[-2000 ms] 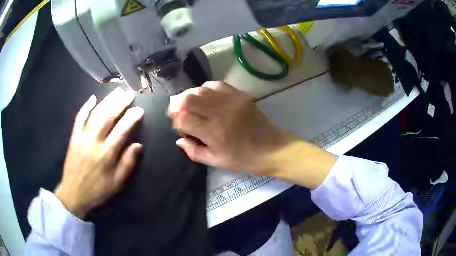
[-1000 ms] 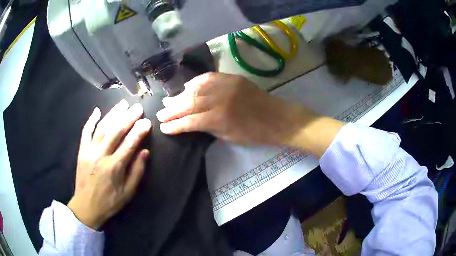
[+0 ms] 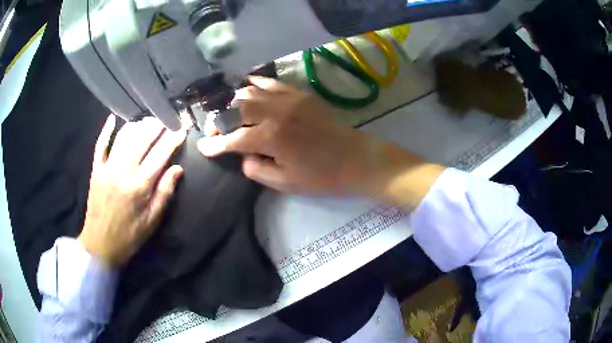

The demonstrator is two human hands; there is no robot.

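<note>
A black garment panel (image 3: 208, 221) lies on the white machine table, its shaped lower edge near the printed ruler. The sewing machine head (image 3: 127, 53) is above it, with the presser foot and needle (image 3: 190, 119) in bright lamp light. My left hand (image 3: 131, 181) lies flat on the cloth, left of and just below the needle, fingers slightly apart. My right hand (image 3: 295, 137) is right of the needle, partly blurred, fingers bent at the cloth's edge beside a small grey block (image 3: 228, 120). Whether its fingers pinch the cloth is hidden.
Shears with a green handle loop (image 3: 341, 102) and a yellow loop lie behind my right hand. A brown fuzzy pad (image 3: 480, 88) is right of them. Dark and white offcuts (image 3: 570, 120) are at the far right. The printed ruler (image 3: 335, 241) follows the table's front edge.
The cloth has moved up and left, and its lower edge now shows on the table. My left hand has moved up toward the machine. My right hand has shifted, its fingers now closer to the needle.
</note>
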